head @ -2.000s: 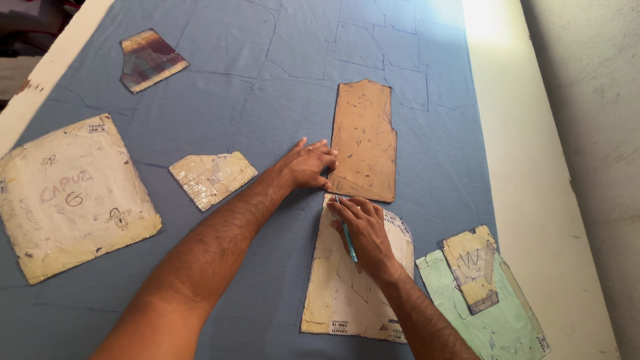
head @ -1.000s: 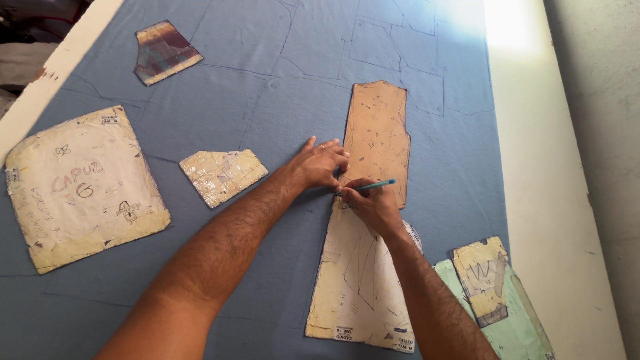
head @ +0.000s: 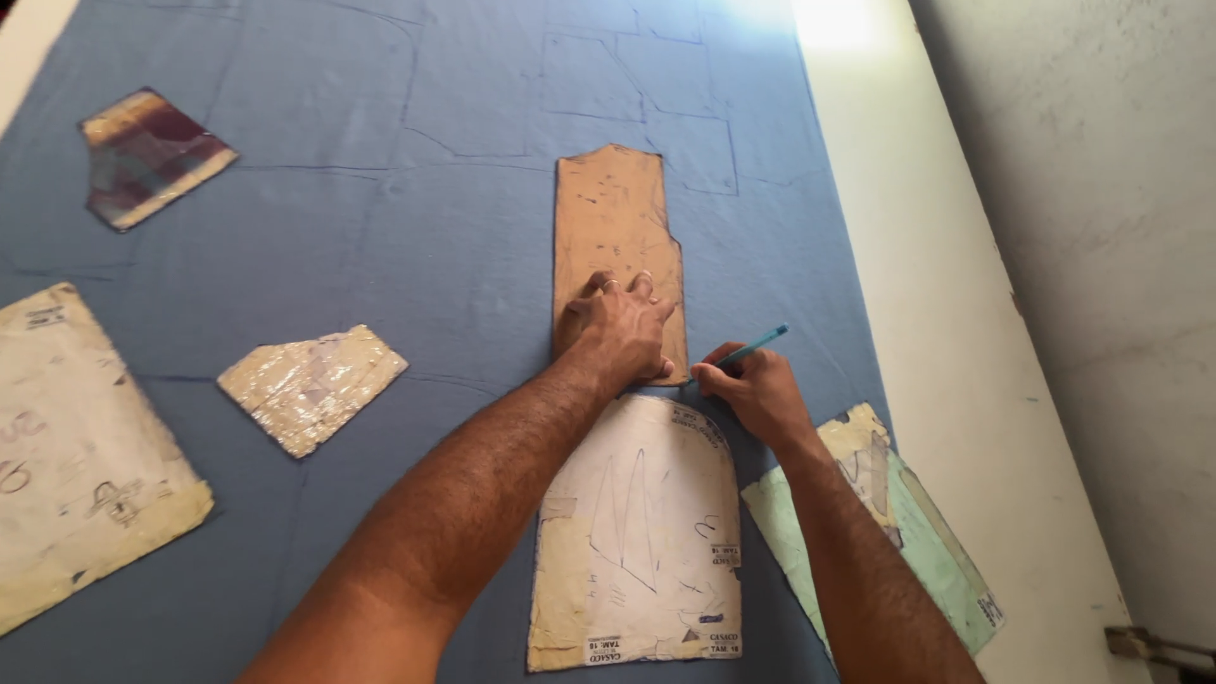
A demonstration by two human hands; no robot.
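Note:
A brown cardboard pattern piece point(head: 613, 209) lies on blue fabric point(head: 456, 247). My left hand point(head: 622, 328) presses on its lower part with the fingers spread, a ring on one of them. My right hand point(head: 760, 385) grips a blue pen point(head: 757, 344), its tip at the lower right corner of the brown piece. Just below that piece lies a whitish paper pattern with a rounded top point(head: 646, 532), bearing writing and a pen sketch. Pen lines run over the fabric above.
Left of my arms lie a small taped pattern piece point(head: 313, 385), a dark striped one point(head: 157, 157) and a large cream one point(head: 95, 456). A green pattern point(head: 936, 532) lies under my right forearm. A pale table edge point(head: 912, 285) and a grey wall point(head: 1092, 190) border the right.
My left hand has moved from the brown piece's left edge onto its lower part. My right hand, with the pen, has moved right to the piece's lower right corner.

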